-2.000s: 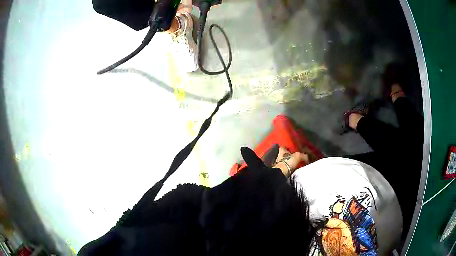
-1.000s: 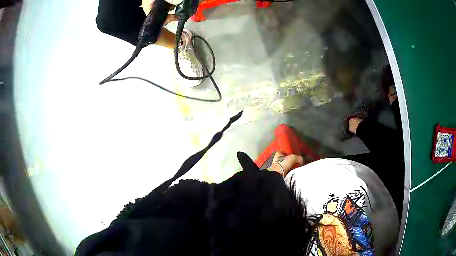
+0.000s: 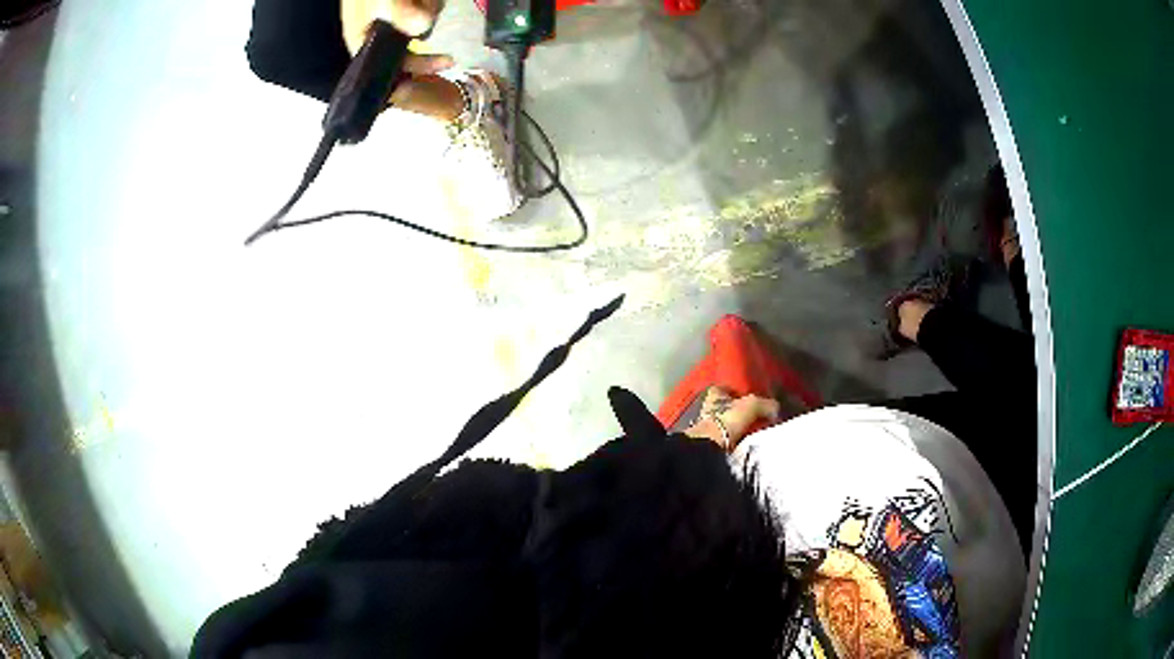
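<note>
Neither of my hands can be made out. At the top, a person's hand [image 3: 393, 16] is around a dark handle-like piece [image 3: 367, 84], cut off by the picture edge. A black cable [image 3: 425, 229] runs from it in a loop toward a black box [image 3: 519, 18] with a small green light. At the far right, a red-framed unit [image 3: 1143, 375] with a white-and-blue face lies on the green worktop [image 3: 1094, 232]. A speckled grey dish [image 3: 1157, 566] is partly cut off at the right edge.
A person with dark hair [image 3: 579, 554] and a printed white shirt [image 3: 888, 451] fills the bottom, a hand on a red stool [image 3: 731, 348]. Another foot [image 3: 914, 315] is on the floor. A pale rim [image 3: 1030, 258] borders the worktop. A white shoe [image 3: 483, 174] stands below the handle.
The worktop and red unit have shifted left since the oldest frame. The dark handle has moved down and left since the middle frame, and the black box now hangs apart from it.
</note>
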